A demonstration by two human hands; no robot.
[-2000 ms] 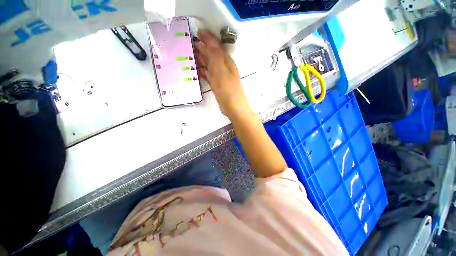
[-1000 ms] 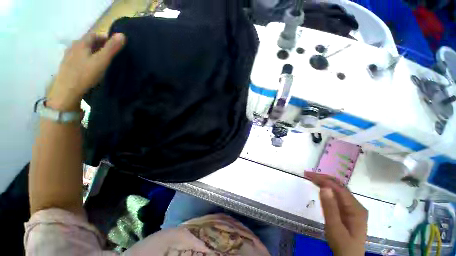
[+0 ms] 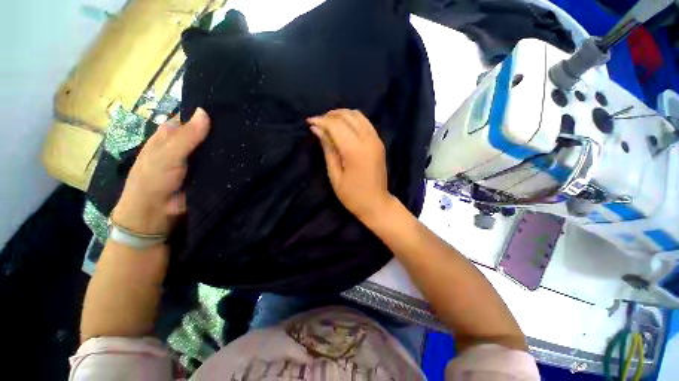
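Note:
The black garment (image 3: 260,186) with small glittery specks is spread over the table's left part and hangs over its front edge. My left hand (image 3: 160,167) holds the garment's left edge, thumb on top and fingers mostly beneath. My right hand (image 3: 351,152) is on the garment's middle right, its thumb and fingertips close together on a small bit of the cloth. No tool shows in either hand.
The white sewing machine (image 3: 514,126) with blue stripes stands right of the garment. A smartphone (image 3: 531,249) lies on its bed. Green and yellow scissors (image 3: 624,356) hang at lower right. A yellow-tan board (image 3: 112,89) is at upper left.
The view has swung left over the garment. My right hand has moved from beside the phone onto the black cloth and pinches it. My left hand still holds the left edge, now lower in view.

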